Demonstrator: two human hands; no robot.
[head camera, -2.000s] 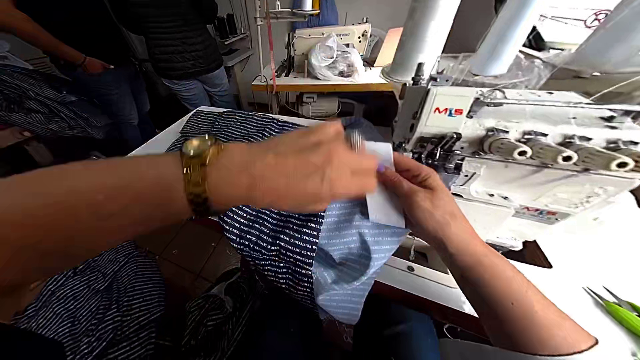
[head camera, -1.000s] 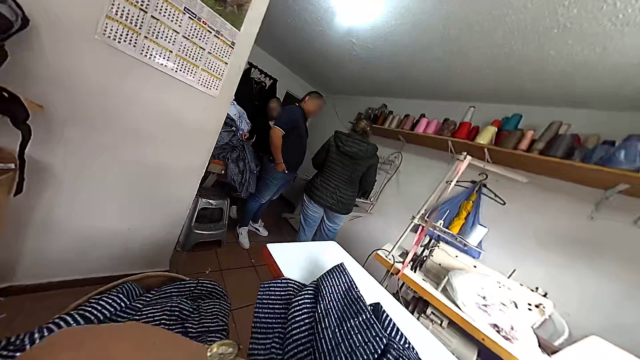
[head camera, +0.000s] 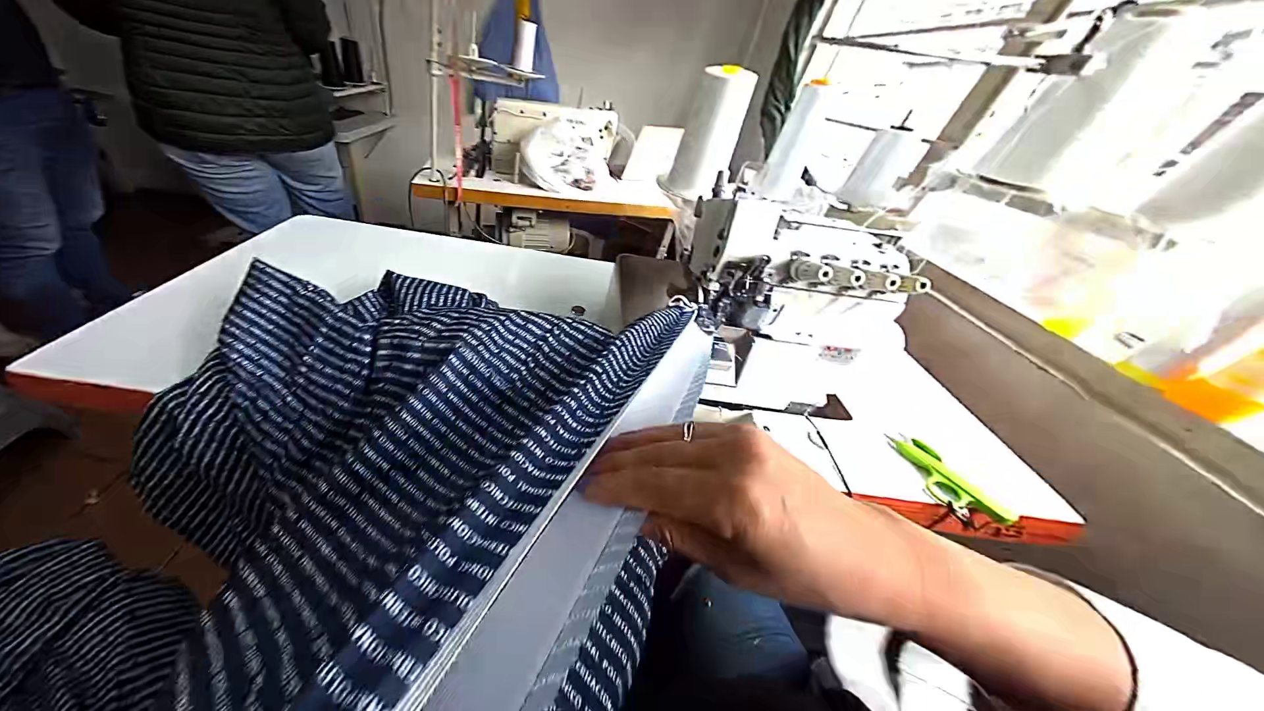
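My right hand (head camera: 706, 484) grips the edge of a dark blue fabric (head camera: 434, 415) printed with rows of white lettering, its fingers on a pale grey-white strip (head camera: 553, 553) along that edge. The strip's far end reaches the needle area of a white overlock sewing machine (head camera: 790, 267), just beyond the hand. The fabric lies bunched over the white table and hangs off its near side. My left hand is out of view.
Green-handled thread snips (head camera: 948, 479) lie on the machine table at the right. Large white thread cones (head camera: 713, 133) stand behind the overlock. Another sewing machine (head camera: 553, 138) is farther back. A person in a dark quilted jacket (head camera: 227, 74) stands at the back left, beside another person.
Two seconds ago both hands held the fabric and a white piece close together beside the machine; now only my right hand shows, on the strip. The view has swung away and back.
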